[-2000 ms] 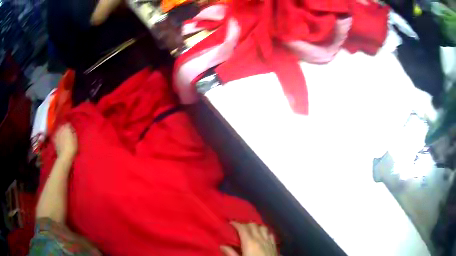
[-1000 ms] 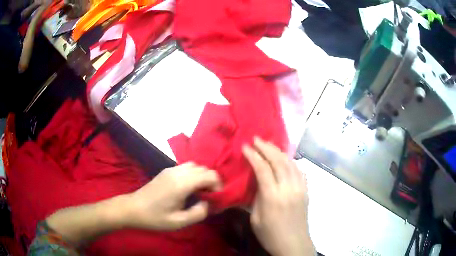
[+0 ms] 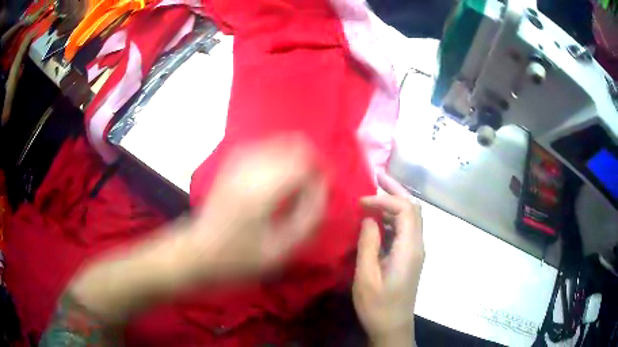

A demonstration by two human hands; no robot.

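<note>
A red fabric panel (image 3: 291,95) with a pale pink-backed piece (image 3: 379,115) along its right side lies over the white table's near edge. My left hand (image 3: 271,196) is blurred over the panel's lower part; whether it grips cloth cannot be told. My right hand (image 3: 393,251) is at the panel's right edge, fingers curled, the fingertips against the cloth; its grip is unclear. The sewing machine (image 3: 528,81) with a green part stands to the right, its needle area lit. A red garment bundle (image 3: 68,237) lies at lower left, in shadow.
Pink-backed red pieces (image 3: 129,81) lie at the table's far left, with orange-yellow strips (image 3: 101,24) beyond. A smartphone (image 3: 542,190) lies right of the needle. Black cords (image 3: 569,298) are at lower right. The printed white table edge (image 3: 474,278) runs below the machine bed.
The red panel has been spread flatter and wider towards me. My left hand has moved up over it, and my right hand has shifted to its right edge. The camera view has shifted too.
</note>
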